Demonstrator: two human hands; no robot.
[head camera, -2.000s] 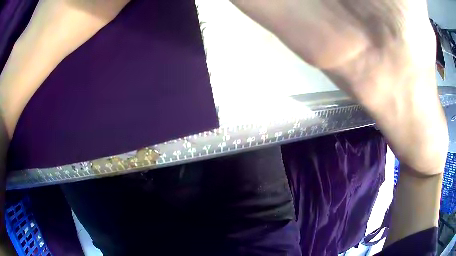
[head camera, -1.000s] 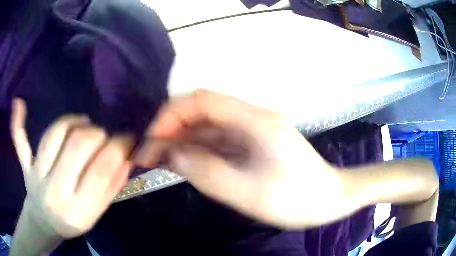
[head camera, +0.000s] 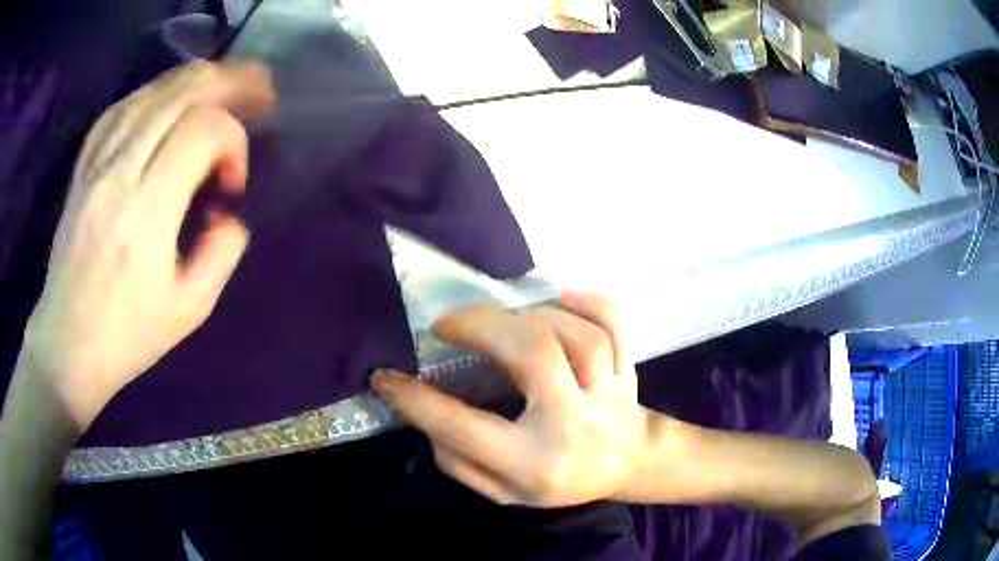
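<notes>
A dark purple garment panel (head camera: 296, 296) lies on the white table at the left, with a pointed flap (head camera: 471, 203) extending right across the white surface. My left hand (head camera: 153, 225) is over the panel, its fingers curled and a gap between thumb and fingers; nothing shows in it. My right hand (head camera: 537, 389) is at the table's front edge, fingers apart. One fingertip touches the panel's lower right corner; no grip on the cloth shows. The upper left cloth is blurred.
Small tan labels (head camera: 767, 38) lie on dark purple pieces (head camera: 849, 104) at the upper right, near a thin dark rod-like tool (head camera: 681, 33). Measuring tape (head camera: 274, 438) follows the curved edge. Pale thread or wire loops (head camera: 969, 142) are at the right. Blue baskets (head camera: 915, 438) stand below.
My left hand has moved up across the cloth and away from my right hand. My right hand is lower, near the edge. The bunched cloth is flatter, and its flap now reaches right.
</notes>
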